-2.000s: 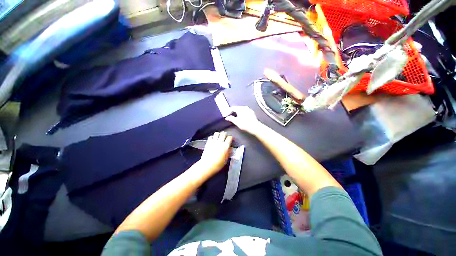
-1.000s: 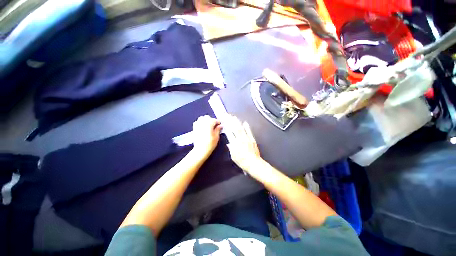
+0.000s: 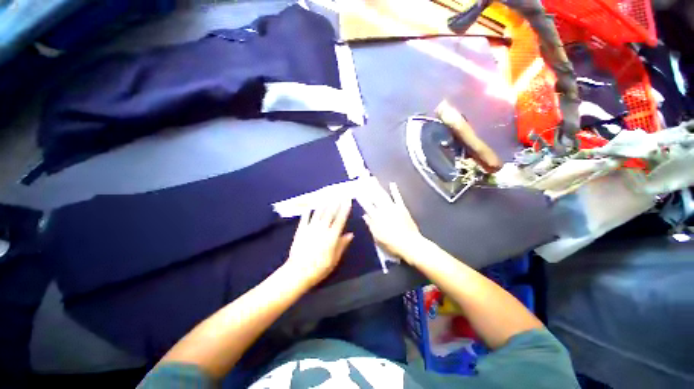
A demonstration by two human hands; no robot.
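A long dark navy fabric panel (image 3: pixel 183 205) lies flat in front of me. A white strip (image 3: pixel 312 199) lies across it, and another white band (image 3: pixel 351 154) runs along its right end. My left hand (image 3: pixel 321 237) lies flat on the panel, fingertips at the lower edge of the crosswise strip. My right hand (image 3: pixel 389 220) lies spread over the panel's right end, covering part of the end band. Both hands press down and grip nothing. The iron (image 3: pixel 441 152) rests on the table to the right of my right hand, untouched.
Other navy panels with white strips (image 3: pixel 167 87) lie on the far side of the grey table (image 3: pixel 152 157). A red basket (image 3: pixel 635 110) and wrapped hose (image 3: pixel 609 156) are at right. A blue crate (image 3: pixel 422 334) is below the near edge. Dark cloth lies far left.
The panel's folded right end now lies flat, with the white strip across it. My left hand has moved down from the strip and spread out. The view has shifted.
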